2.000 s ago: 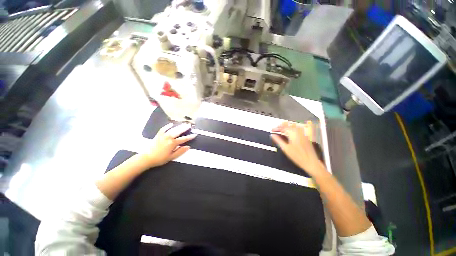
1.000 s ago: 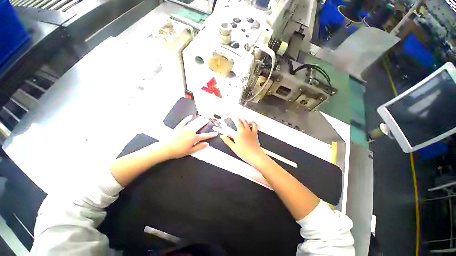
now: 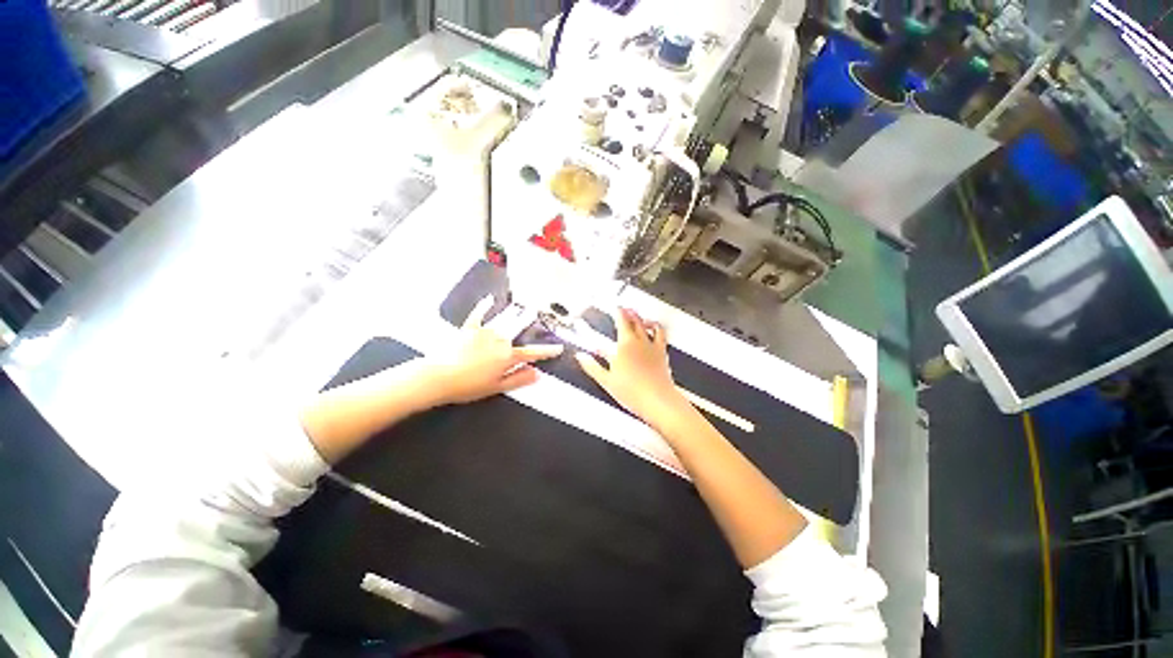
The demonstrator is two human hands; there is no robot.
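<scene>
A narrow black panel (image 3: 798, 453) with rounded ends lies on a white board (image 3: 759, 365) and runs under the sewing head (image 3: 566, 212). A thin white strip (image 3: 718, 409) shows on it. My left hand (image 3: 482, 363) lies flat on the panel, left of the needle area, fingers apart. My right hand (image 3: 630, 364) presses on the panel just right of the needle area, fingertips near the presser foot. The needle itself is too small to make out. A larger dark fabric panel (image 3: 515, 514) lies nearer my body, under my forearms.
The clamp carriage (image 3: 746, 255) with black hoses stands right of the head. A control screen (image 3: 1070, 309) is at the right. A yellow edge tape (image 3: 840, 401) marks the board's right end. A blue bin (image 3: 36, 84) and rollers are at the upper left.
My right hand has moved left from the panel's right part to beside the needle area. The view has shifted. A thin white line now shows on the large panel near my left sleeve.
</scene>
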